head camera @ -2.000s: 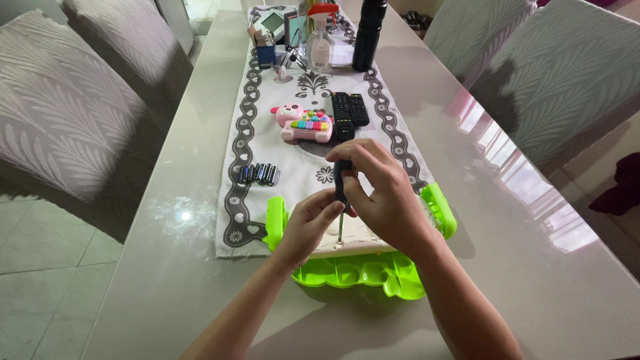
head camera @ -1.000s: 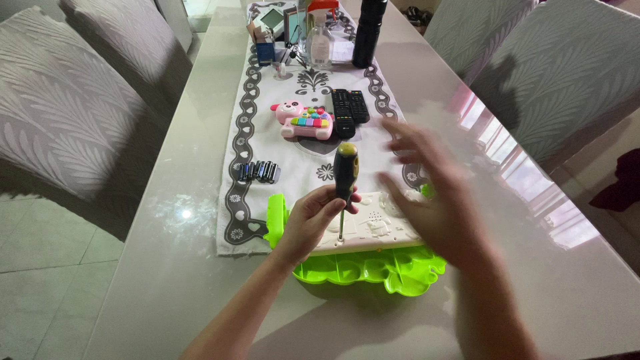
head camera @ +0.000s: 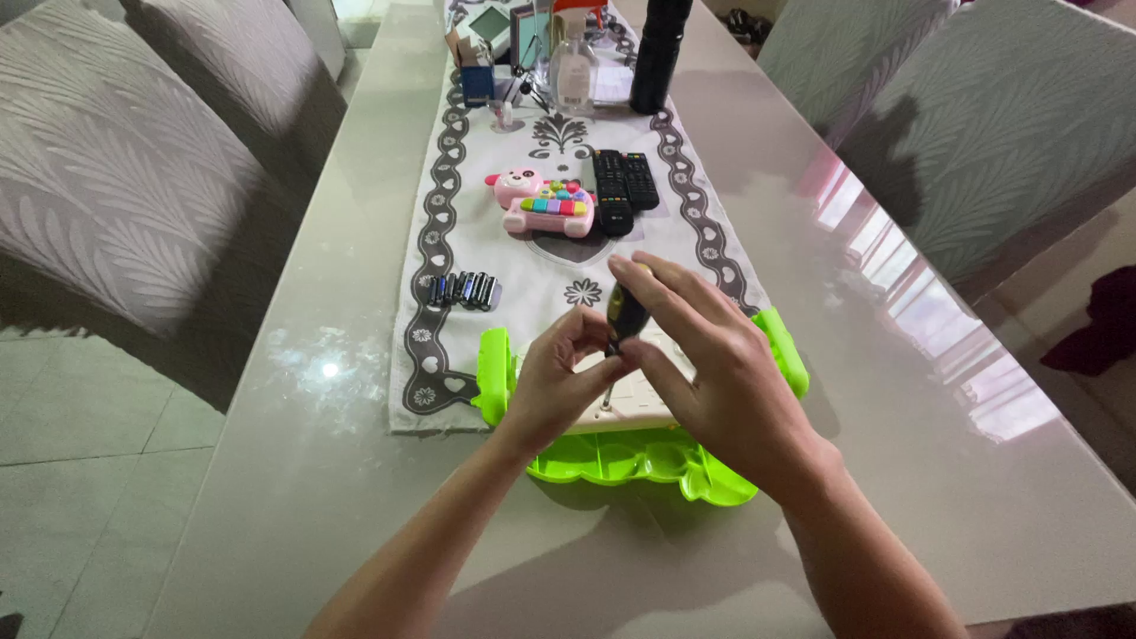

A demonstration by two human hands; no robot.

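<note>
A screwdriver (head camera: 627,309) with a dark handle stands nearly upright, its tip at the near edge of the white panel (head camera: 635,404) of a bright green plastic toy (head camera: 621,457). My left hand (head camera: 564,377) pinches the lower part of the screwdriver between thumb and fingers. Around the upper handle are the fingers of my right hand (head camera: 719,373), whose palm side is hidden. The toy lies across the table runner's near end, with green end pieces standing up at both sides. My right hand and forearm cover part of the panel.
Several batteries (head camera: 463,290) lie on the runner (head camera: 541,275) at left. Farther back are a pink animal toy with coloured keys (head camera: 550,206), remote controls (head camera: 614,191), a clear bottle (head camera: 574,75), a blue box (head camera: 477,84) and a black bottle (head camera: 661,53). Upholstered chairs flank the table.
My right hand was on the screwdriver, then blurred and off it to the right one second ago; now it is back at the handle. My left hand has stayed on the screwdriver.
</note>
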